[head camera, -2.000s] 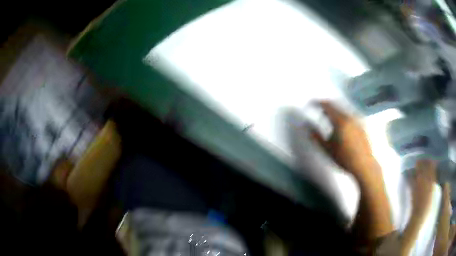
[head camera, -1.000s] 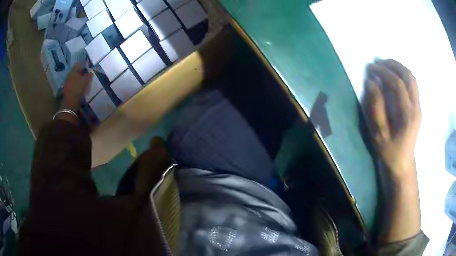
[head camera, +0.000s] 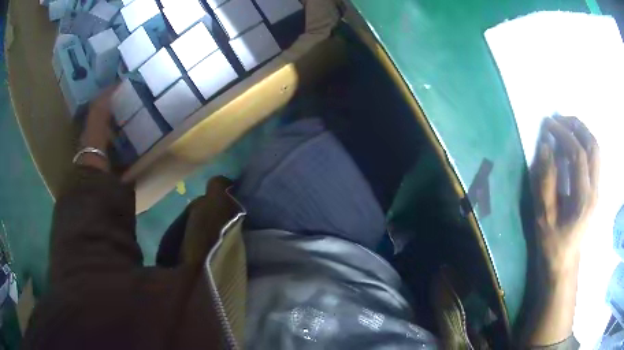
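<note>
A brown bulk carton (head camera: 232, 113) stands at the upper left, packed with rows of small retail boxes whose pale closed ends (head camera: 212, 73) face up. One retail box (head camera: 76, 72) at its left side shows a dark device picture. My left hand (head camera: 101, 126), with a bracelet at the wrist, reaches into the carton's near left corner. Its fingers are blurred and partly hidden beside the boxes, so its grip cannot be told. My right hand (head camera: 566, 174) rests on the white bench cover sheet (head camera: 547, 58), fingers slightly curled and apart, with nothing visible in it.
The green bench (head camera: 438, 75) has a raised edge running down between my legs and the sheet. A dark flat piece (head camera: 481, 188) lies on it near that edge. Pale boxes (head camera: 619, 284) show at the far right rim. A yellow scrap (head camera: 180, 186) lies on the green floor.
Since one second ago, the view has shifted slightly. My left hand remains at the carton's near left corner, now more blurred. My right hand still rests on the sheet.
</note>
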